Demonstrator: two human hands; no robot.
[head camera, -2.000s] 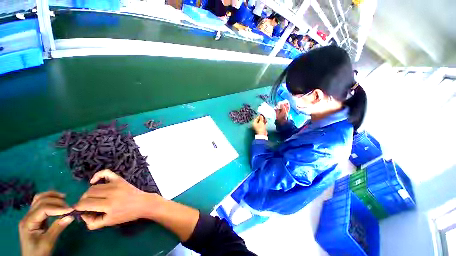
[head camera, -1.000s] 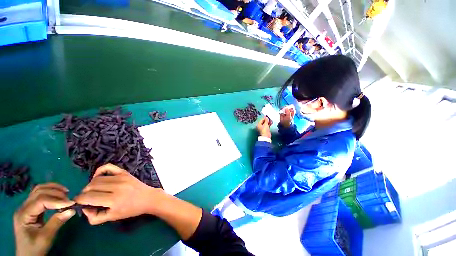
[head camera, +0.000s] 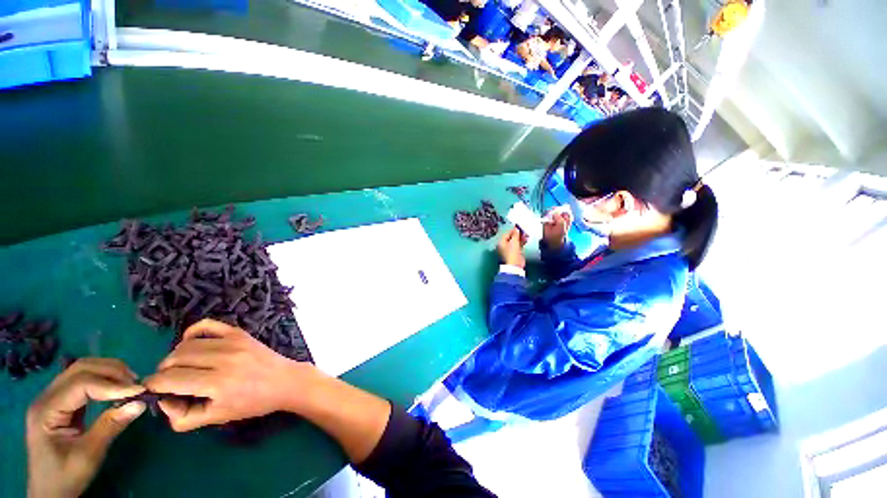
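Note:
My left hand (head camera: 80, 420) and my right hand (head camera: 226, 377) meet at the lower left, over the green bench. Their fingertips pinch a small dark moulded part (head camera: 149, 399) between them; the fingers hide most of it. A dense heap of dark parts (head camera: 209, 275) lies just beyond my right hand. A smaller group of dark parts (head camera: 27, 344) lies at the left edge. A white sheet (head camera: 365, 292) lies flat right of the heap, with a tiny dark piece (head camera: 423, 277) on it.
A person in blue workwear (head camera: 593, 321) sits at the right, holding a white thing (head camera: 525, 219) near a small dark pile (head camera: 478, 221). A dark green belt (head camera: 292, 146) runs beyond the bench (head camera: 374, 204). Blue crates (head camera: 647, 443) stand on the floor at right.
Since the first frame the view has shifted slightly. Both hands stay together on the small part, with only slight finger movement.

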